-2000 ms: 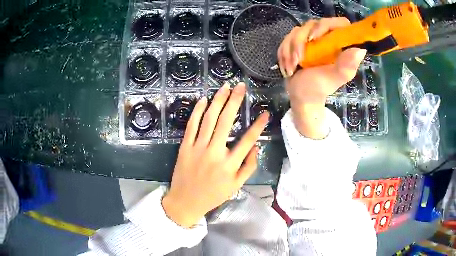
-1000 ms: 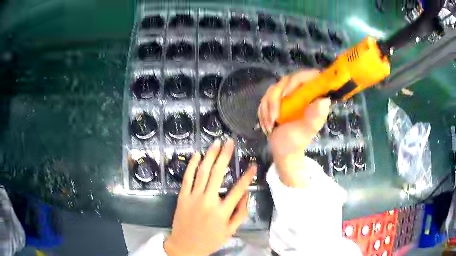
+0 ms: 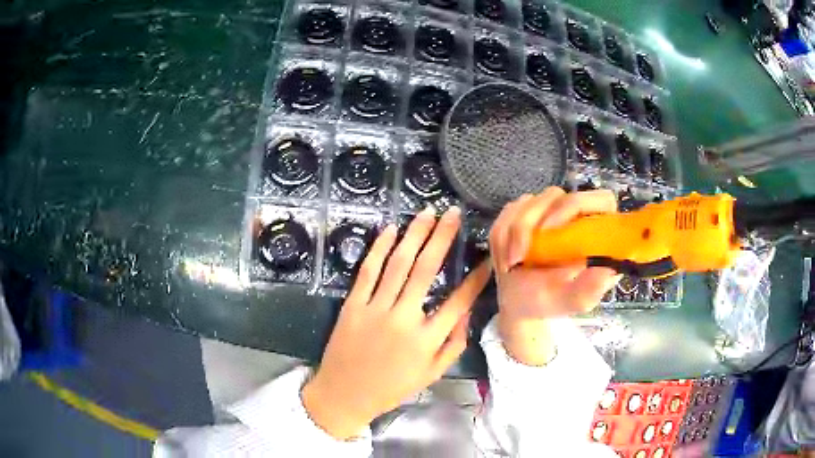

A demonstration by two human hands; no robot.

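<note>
My right hand (image 3: pixel 550 264) is closed around the orange electric screwdriver (image 3: pixel 657 237), its front end pointing left close to my left hand. My left hand (image 3: pixel 402 313) lies palm down over the near row of the clear blister tray (image 3: pixel 257 210), fingers apart, with thumb or index tip near the screwdriver's front. Round black parts (image 3: pixel 360 168) sit in the tray pockets. The fingers cover some near-row pockets, so whether they touch a part there is hidden. The dark mesh-like screw dish (image 3: pixel 504 146) lies on the tray, just beyond my right hand. No screw can be made out.
A crumpled clear plastic bag (image 3: pixel 743 300) lies right of the tray, partly behind the screwdriver's rear end. A red tray (image 3: pixel 639 420) with white-ringed items is below the bench edge at right. A grey metal bar (image 3: pixel 760 150) stands at the right. The bench top (image 3: pixel 134 170) is scratched green.
My right hand and the screwdriver have moved from over the dish to the near row beside my left hand. The screwdriver is now nearly level. The camera view has also shifted.
</note>
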